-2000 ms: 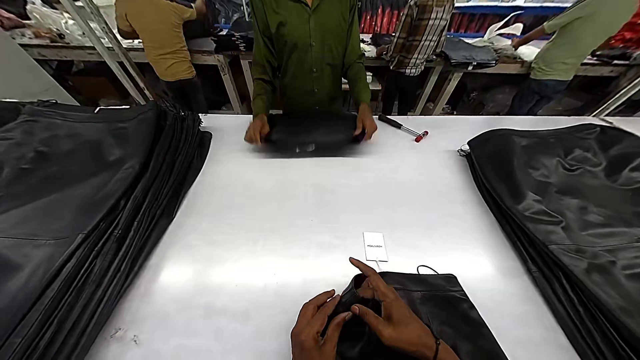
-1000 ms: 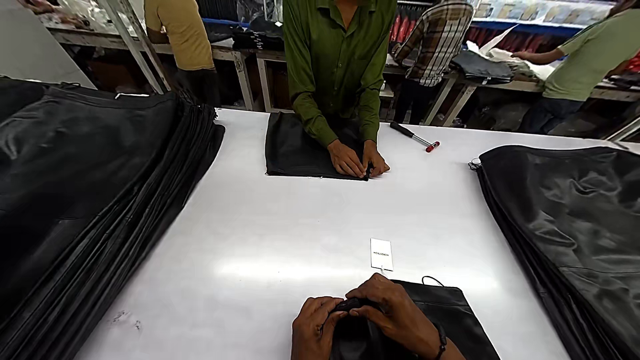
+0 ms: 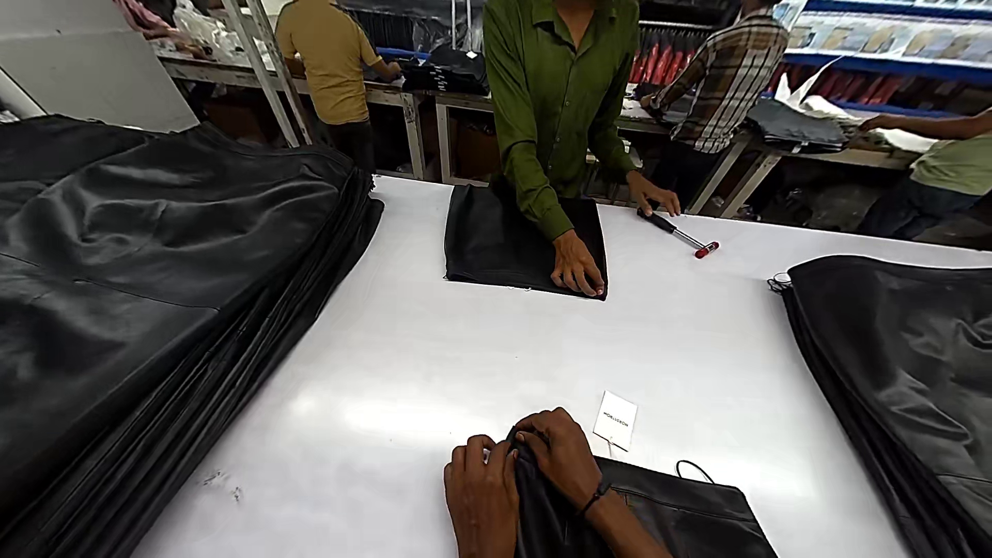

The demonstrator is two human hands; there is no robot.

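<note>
A black leather-like garment (image 3: 682,504) lies at the near edge of the white table, its left part bunched up under my fingers. My left hand (image 3: 484,492) pinches the raised edge from the left. From the right, my right hand (image 3: 559,457) grips the same edge, fingertips close to those of the left; a dark band circles its wrist. A white hang tag (image 3: 616,421) bearing writing lies just beyond the garment, beside a thin black cord loop (image 3: 695,470).
Tall stacks of black garments stand left (image 3: 155,232) and right (image 3: 907,349). Across the table (image 3: 434,364), a co-worker in green touches a folded black piece (image 3: 496,240) and a red-headed hammer (image 3: 682,232). Other people work at benches behind.
The co-worker's piece has come down flat on the table, and one of that person's hands has since moved to the hammer's handle. My hands stay at the garment's edge, their fingers shifted.
</note>
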